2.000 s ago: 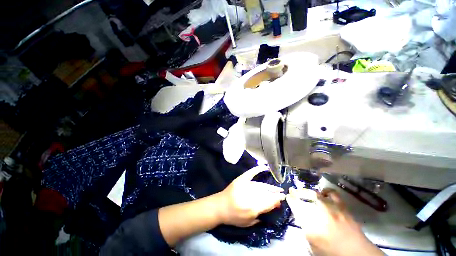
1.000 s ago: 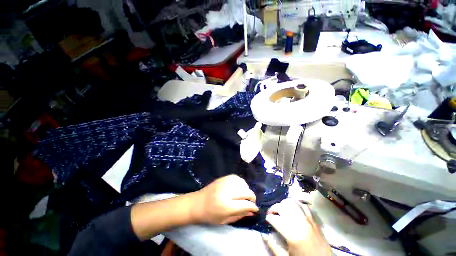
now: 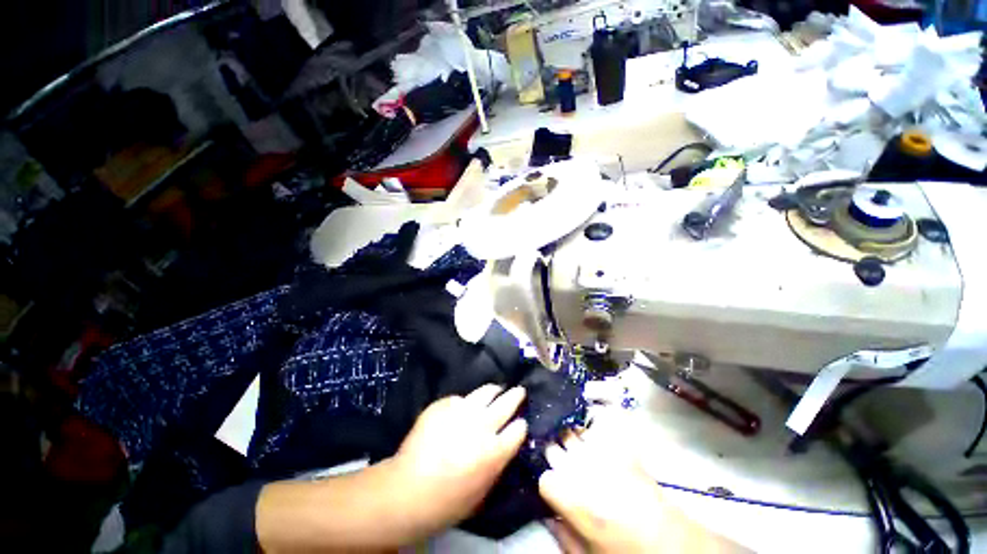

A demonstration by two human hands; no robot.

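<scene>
Navy tweed fabric [image 3: 344, 366] with pale flecked lines and plain black fabric [image 3: 438, 325] lie left of the needle area. The off-white sewing machine [image 3: 703, 281] stands at centre right. My left hand [image 3: 463, 449] is bare and presses and pinches the black cloth in front of the needle area. My right hand [image 3: 595, 487] is bare and holds the cloth's edge at its fingertips, just right of my left hand. The fingertips are partly sunk in dark cloth. Bright glare hides the seam and the presser foot.
A white tape roll [image 3: 533, 206] sits on the machine head. A reddish-brown slim tool [image 3: 709, 403] lies behind the needle area. Black-handled shears [image 3: 904, 509] lie at right, below a hanging white strip [image 3: 839, 379]. White scraps [image 3: 866, 92] are heaped behind. A white slip [image 3: 240, 420] lies among dark cloth.
Both hands have moved from close beside the needle to nearer me, and the cloth edge with them. The view has shifted right, showing more of the machine arm and the shears.
</scene>
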